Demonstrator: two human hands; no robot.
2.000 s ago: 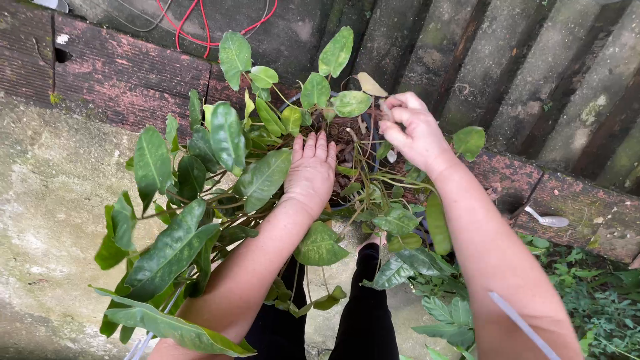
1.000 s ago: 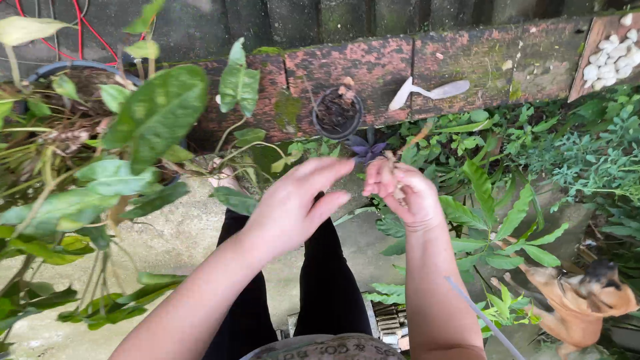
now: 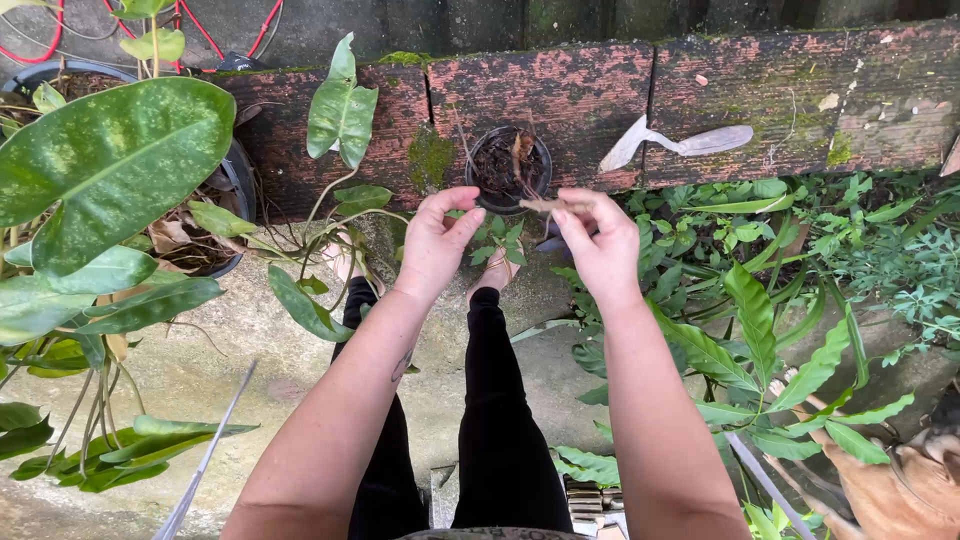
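Between the thumb and fingers of my right hand (image 3: 600, 236) is a thin piece of dry brown plant matter (image 3: 551, 205), its free end pointing left over the near rim of a small black plastic pot (image 3: 485, 196). That pot stands on the weathered red ledge and holds dark soil and dried stems. Just left of it is my left hand (image 3: 441, 238), thumb and forefinger slightly apart, with nothing seen between them. A trowel (image 3: 679, 141) with a pale, dirty surface lies on the ledge to the right of the pot.
A large pot (image 3: 241, 191) with a broad-leaved plant (image 3: 120, 161) fills the left side. Red cable (image 3: 199, 34) runs behind it. Low green plants (image 3: 757, 322) grow along the right. A tan dog (image 3: 900, 487) is at the lower right, close to them.
The view has shifted right from the large potted plant. My hands, in its foliage two seconds ago, are now by the small pot. They are farther apart than one second ago.
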